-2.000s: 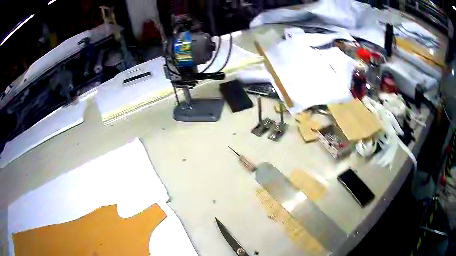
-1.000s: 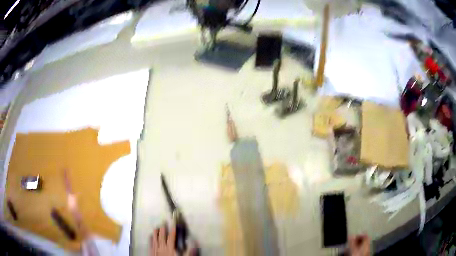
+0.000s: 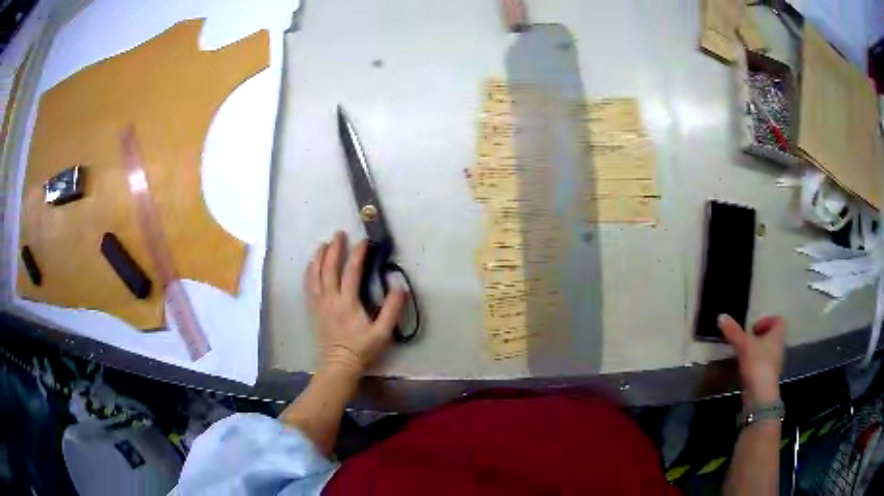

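Note:
Tailor's shears point(image 3: 359, 174) lie on the table, blades pointing away, black loop handles near me. My left hand point(image 3: 351, 300) rests over the handles with fingers spread; whether it grips them I cannot tell. A smartphone point(image 3: 729, 266) with a dark screen lies at the right. My right hand point(image 3: 754, 344) is at its near end, a fingertip at its lower edge. The orange-tan garment panel point(image 3: 92, 126) lies on the white underlay point(image 3: 233, 145) at the left. On it are a silver metal weight point(image 3: 64, 185), two dark bars point(image 3: 126, 265) and a clear ruler point(image 3: 155, 228).
A wide grey metal blade point(image 3: 552, 194) lies over yellowish paper tickets point(image 3: 625, 160) in the middle. At the right are a pin box point(image 3: 771, 107), a brown card point(image 3: 841, 111) and white strips point(image 3: 838, 266). The dark table edge point(image 3: 446, 387) runs before me.
The view has turned down and nearer the table edge. The left hand is now fully in view at the shears' handles, and the right hand touches or nearly touches the phone's near end.

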